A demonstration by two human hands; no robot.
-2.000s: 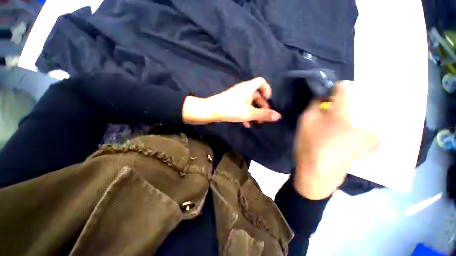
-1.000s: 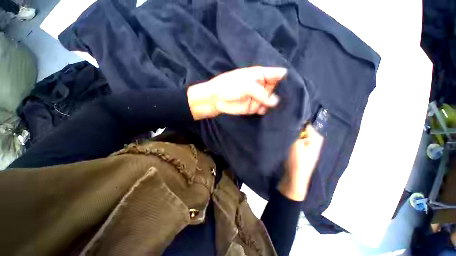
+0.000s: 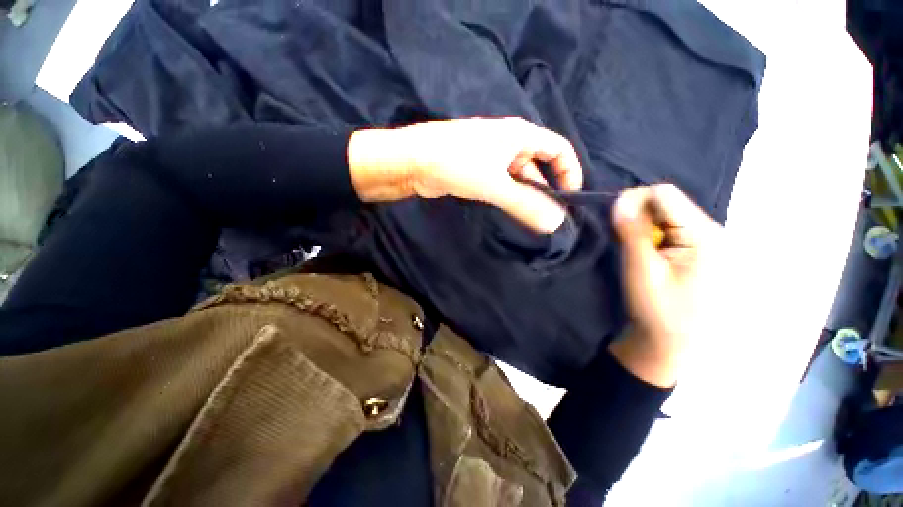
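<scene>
A large dark navy garment point(image 3: 465, 69) lies creased over the white table, up against my body. My left hand point(image 3: 475, 168) is at the middle, with thumb and fingers pinching a fold of the cloth. My right hand point(image 3: 668, 262) is just right of it, fingers curled round the thread snips; only a bit of their yellow handle point(image 3: 657, 234) shows, and the blades are hidden. A narrow dark strip of cloth runs taut between the fingertips of both hands.
The white table point(image 3: 807, 149) has its rounded edge on the right. Beyond it stand a wheeled rack point(image 3: 881, 347) and a dark and blue object at the lower right. A pale green bundle point(image 3: 25, 178) is on the left. My brown corduroy garment point(image 3: 248, 396) fills the lower left.
My left hand has closed on a fold of the garment. My right hand has moved up and right. The label seen earlier no longer shows.
</scene>
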